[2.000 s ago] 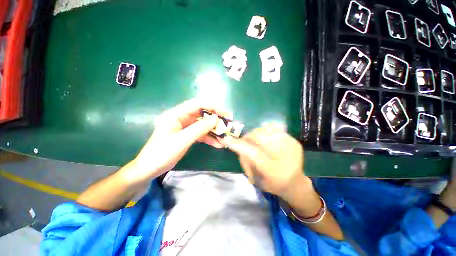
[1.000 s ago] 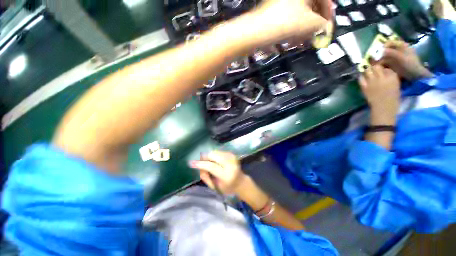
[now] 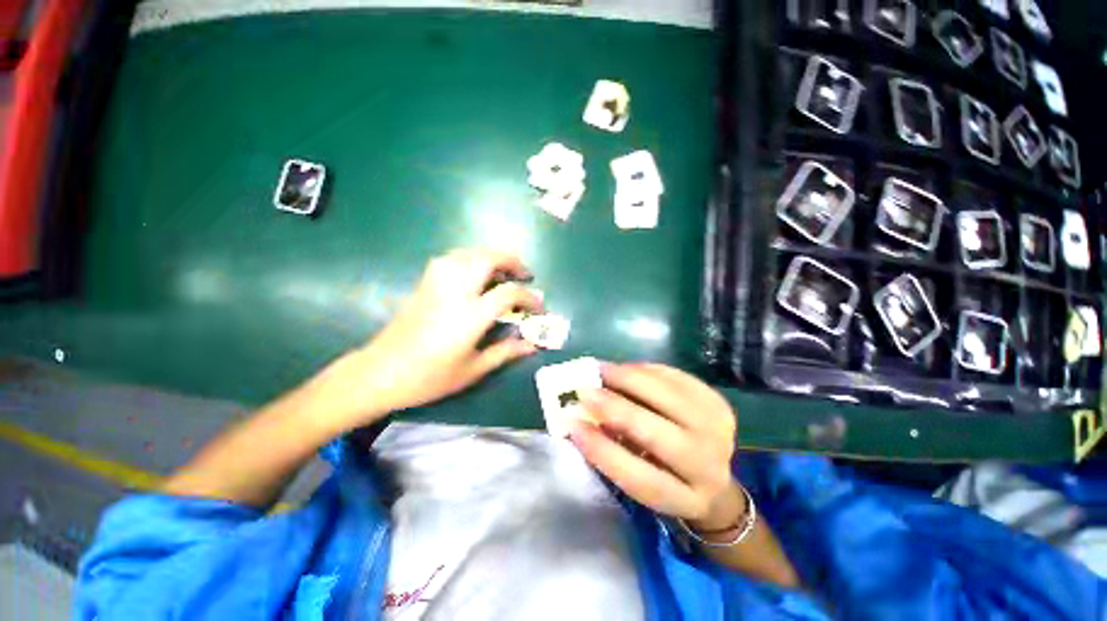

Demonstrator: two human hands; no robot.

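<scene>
My right hand (image 3: 662,431) holds a white rounded square piece (image 3: 568,394) with a small dark window, pinched between thumb and fingers. My left hand (image 3: 455,328), left of it, has its fingers curled around a smaller white piece (image 3: 545,330) low over the bench; whether it lifts this piece or presses it on the surface is hard to tell. The two pieces are close together but apart. Several white die-cut pads (image 3: 556,180) lie loose ahead of my hands, with another overlapping group (image 3: 636,189) to their right and one single pad (image 3: 607,107) farther up. No tweezers can be made out.
A black watch case (image 3: 300,188) with a bright rim lies at left on the green bench (image 3: 389,109). A black blister tray (image 3: 874,386) with bright-rimmed housings stands at right. A red bin (image 3: 49,134) is far left. A yellow strip (image 3: 1089,434) shows at the right edge.
The view has swung back from the tray and neighbouring worker to the bench. My left arm, stretched over the tray before, is back in front. My right hand now holds the white square piece.
</scene>
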